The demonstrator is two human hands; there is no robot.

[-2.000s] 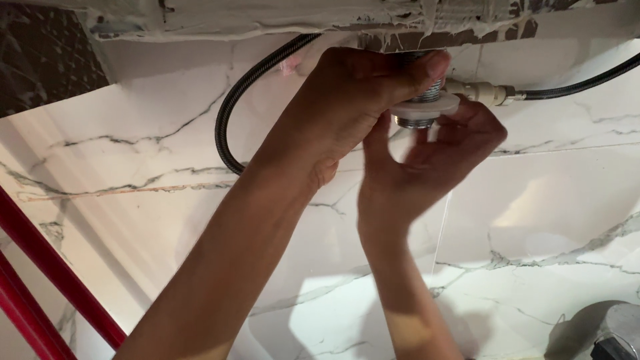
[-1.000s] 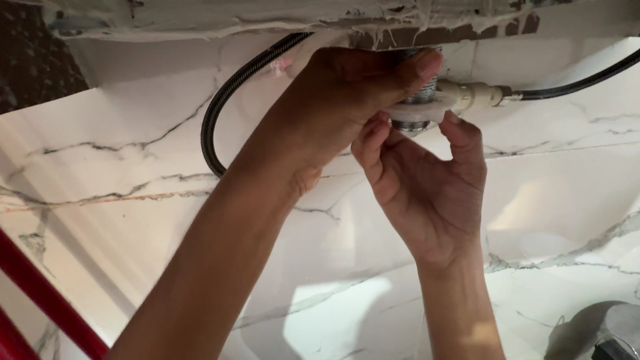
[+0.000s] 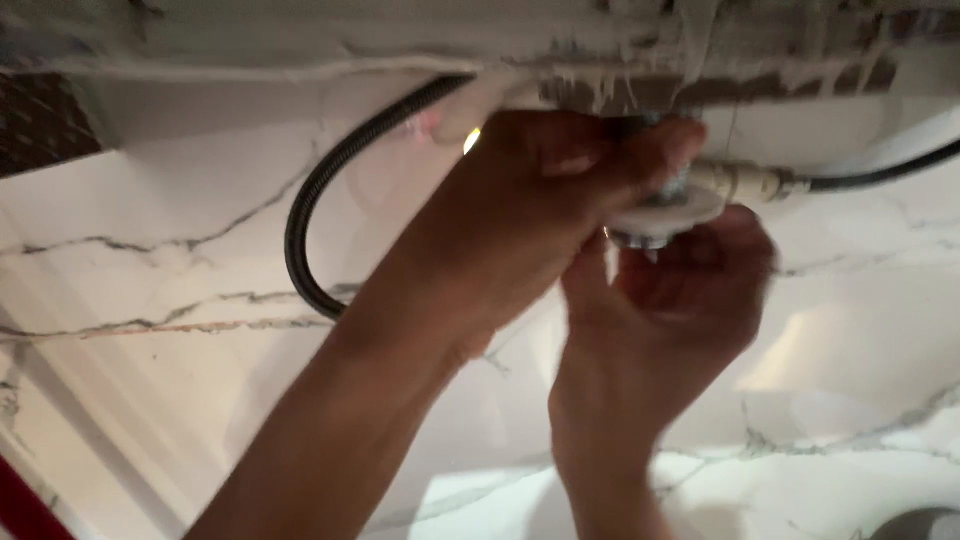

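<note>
A threaded metal drain pipe (image 3: pixel 674 186) hangs beneath the rough underside of a counter or basin. Around its lower part sits a white plastic flanged nut (image 3: pixel 667 212), with a shiny metal rim just below it. My left hand (image 3: pixel 555 172) grips the threaded pipe above the nut, thumb across its front. From below, my right hand (image 3: pixel 675 277) has its fingers curled about the nut, thumb on the left and fingers on the right. The fingertips are blurred and partly hidden behind the nut.
A black braided hose (image 3: pixel 300 225) loops down at the left, passing behind my left forearm. To the right, a whitish fitting (image 3: pixel 739 180) joins another black hose (image 3: pixel 885 176). Marble-patterned tile lies behind. A red bar (image 3: pixel 26 502) and a rounded grey object (image 3: pixel 919 525) stand at the lower corners.
My right hand had its palm open below the nut one second ago; its fingers are now curled around the nut's right side. The left hand keeps its place on the pipe.
</note>
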